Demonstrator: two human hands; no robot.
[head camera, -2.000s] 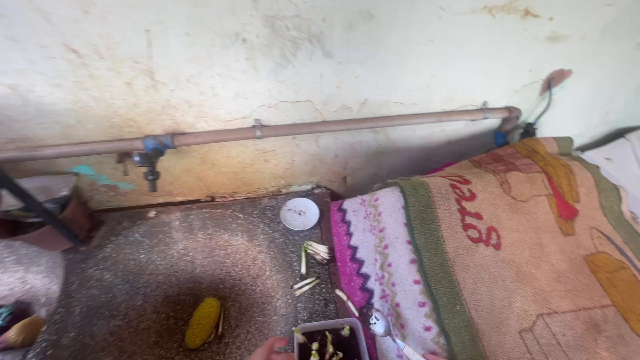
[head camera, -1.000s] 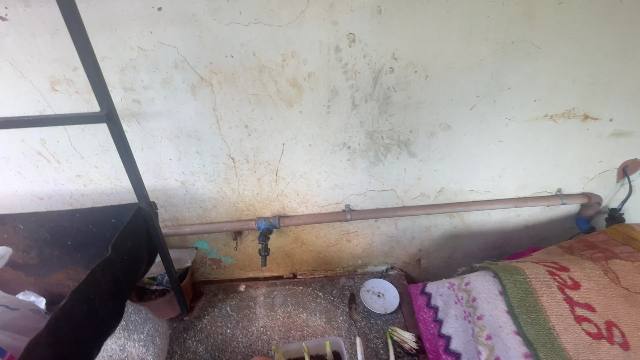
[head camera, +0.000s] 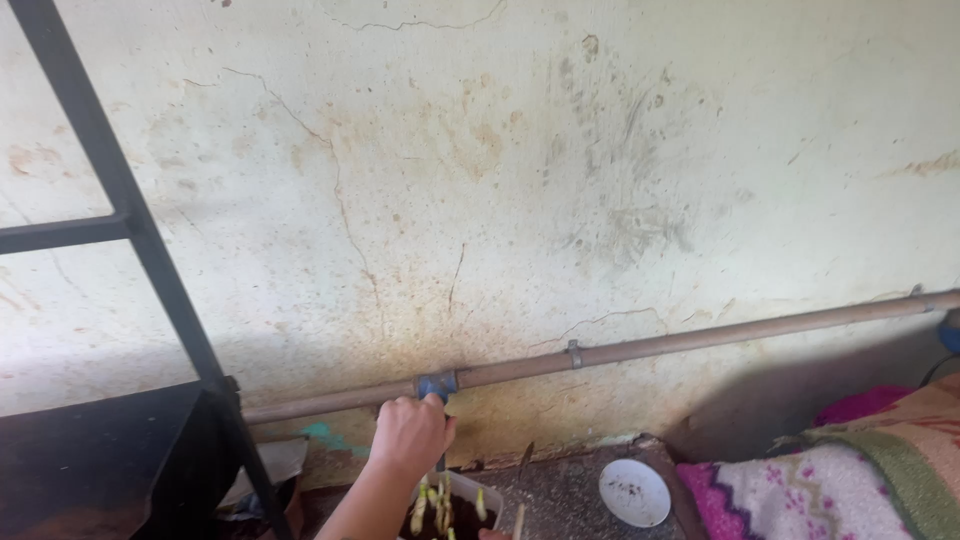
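My left hand (head camera: 411, 435) is closed around the black tap (head camera: 441, 459) that hangs under a blue pipe fitting (head camera: 436, 384) on the wall. Below and just right of it stands a translucent plastic container (head camera: 491, 499) of dark soil, with several pale green-tipped plant stubs (head camera: 418, 513) upright in it. Only fingertips of my right hand (head camera: 495, 534) show at the bottom edge, by the container's right side; their grip is hidden. Beside them are a pale handle (head camera: 519, 517) and a thin dark blade (head camera: 527, 459). No water is visible.
A small white plate (head camera: 634, 493) with dark crumbs sits on the speckled stone slab (head camera: 562, 480). Patterned blankets (head camera: 810, 487) lie at the right. A black metal frame (head camera: 161, 270) stands left, near a pot (head camera: 289, 502). A brown pipe (head camera: 675, 341) crosses the wall.
My left hand has come up onto the tap, which was untouched in both earlier frames. The container has moved left, away from the blankets, to below the tap. The view has swung up and left.
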